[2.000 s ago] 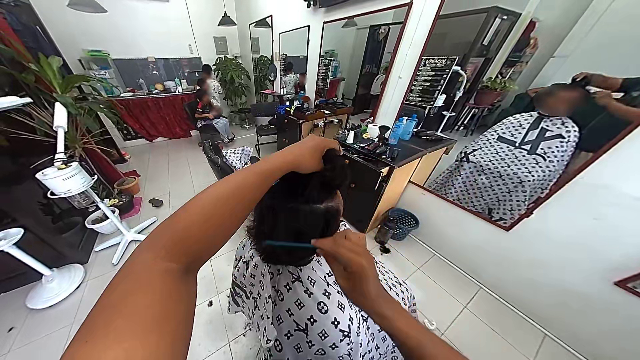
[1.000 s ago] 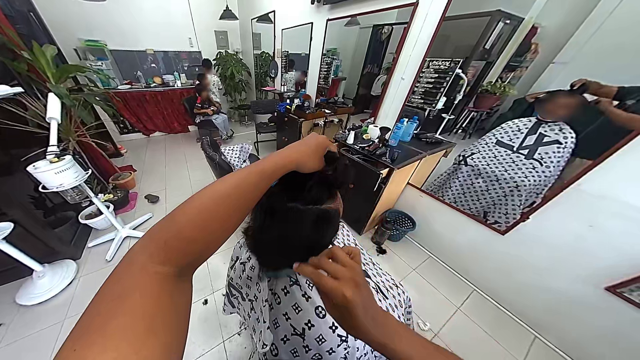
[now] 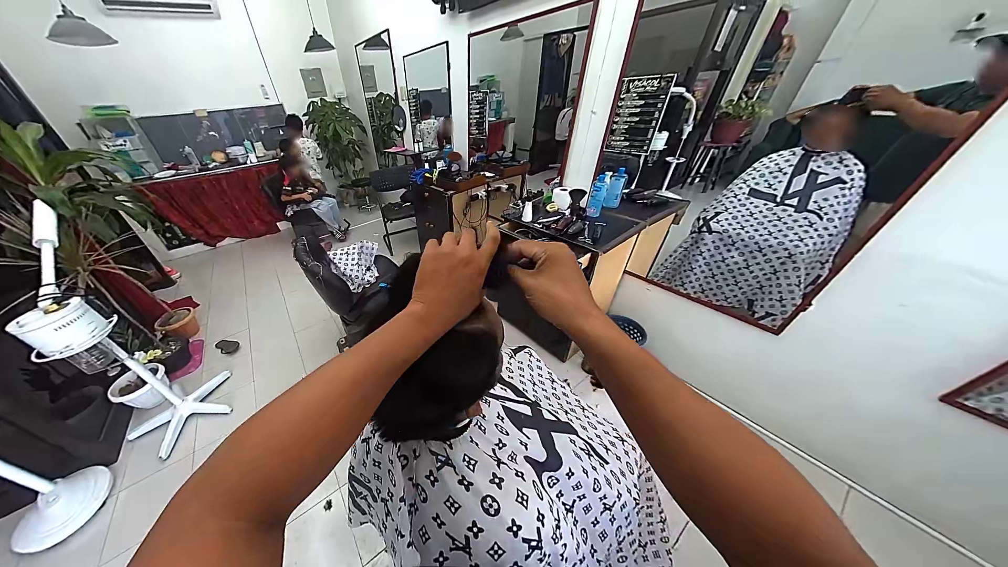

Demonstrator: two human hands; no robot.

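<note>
A seated person wears a white cape with a dark printed pattern (image 3: 504,480), and their dark hair (image 3: 433,378) is below my hands. My left hand (image 3: 457,272) rests on top of the head, fingers closed on a raised section of hair. Beside it, my right hand (image 3: 547,283) pinches the same hair at the front with thumb and fingers. No comb shows clearly; part of the right hand's grip is hidden. The wall mirror (image 3: 787,181) reflects the caped person and the raised hands.
A counter (image 3: 630,228) with blue bottles (image 3: 606,190) and hair tools stands ahead. A black salon chair (image 3: 327,279) is at left, near a white wheeled-type stand (image 3: 181,405) and potted plants. A blue basket (image 3: 630,329) sits by the wall. Other people sit farther back.
My right hand has moved from the back of the head up to the front, beside my left hand. The blue comb seen at the back of the head two seconds ago no longer shows there.
</note>
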